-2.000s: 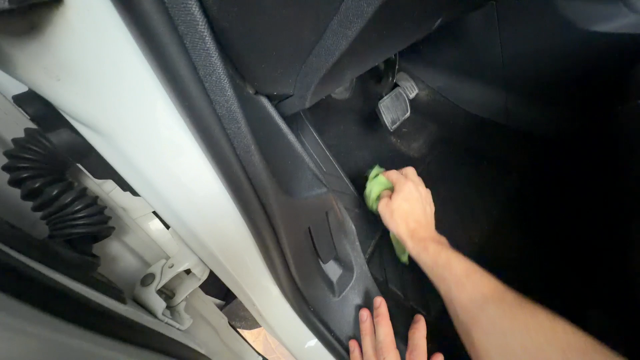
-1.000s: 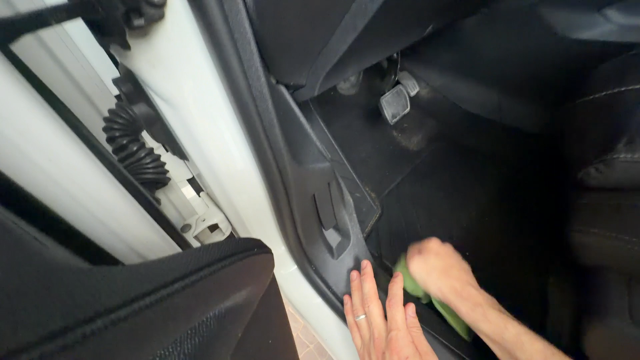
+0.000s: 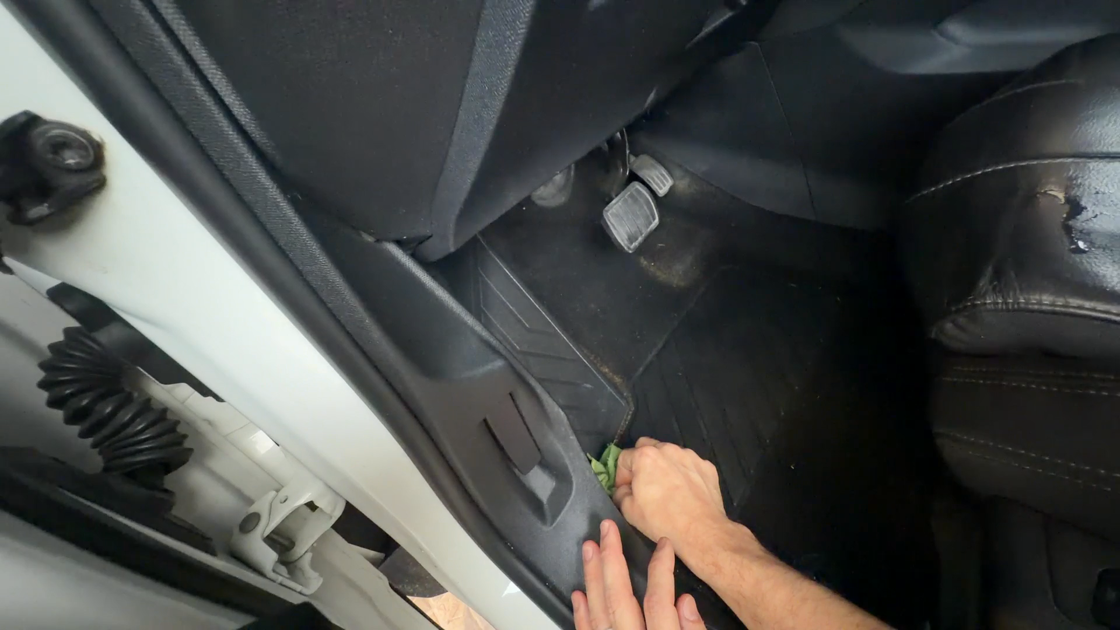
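My right hand is closed on a green cloth, of which only a bunched bit shows beyond the fingers. It is down at the edge of the car's black floor mat, against the inner side of the black plastic sill trim. Nearer the bottom edge, my left hand lies with fingers apart on the sill trim, holding nothing; its palm is cut off by the frame.
Metal-faced pedals stand beyond the mat. A black seat with cracked covering is at the right. The white door frame, a ribbed rubber boot and a door hinge are at the left.
My right hand with the green cloth has moved from the upper footwell down beside the sill, near my left hand. The left hand stays at the sill trim.
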